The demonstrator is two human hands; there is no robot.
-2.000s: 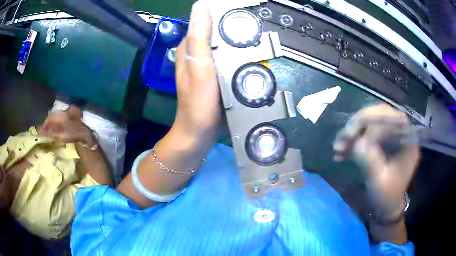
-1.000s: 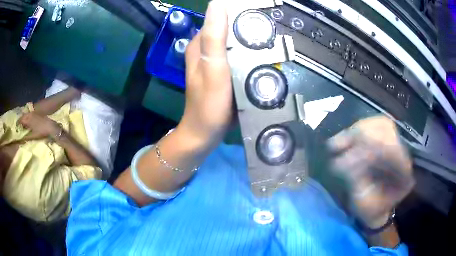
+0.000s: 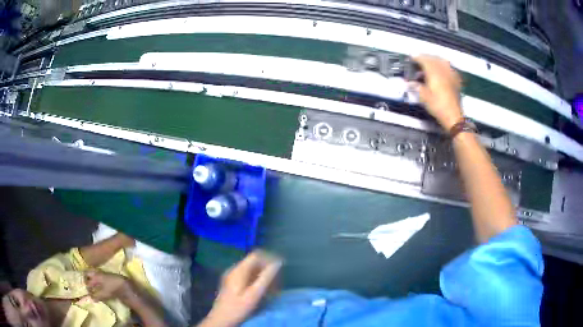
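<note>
The bracket (image 3: 376, 62), blurred, lies over the far conveyor rails with dark round units showing on it. My right hand (image 3: 438, 86) is stretched out to it, with the fingers closed around its right end. My left hand (image 3: 249, 284) is low in front of my body, blurred, with curled fingers. No bracket is in it, and whether it holds something small cannot be told. A white wipe (image 3: 397, 236) lies on the green bench, with a thin dark tool, perhaps tweezers (image 3: 351, 236), at its left.
A blue bin (image 3: 250, 220) with two white-capped bottles (image 3: 224, 207) stands left of centre. Flat line plates (image 3: 358, 153) lie along the near rail (image 3: 256, 165). White rails (image 3: 243, 65) cross behind. A person in yellow (image 3: 70, 281) sits at lower left.
The bracket has gone from my left hand in front of my chest to the far rails, at my right hand. My left hand has dropped low. The view has shifted towards the conveyor.
</note>
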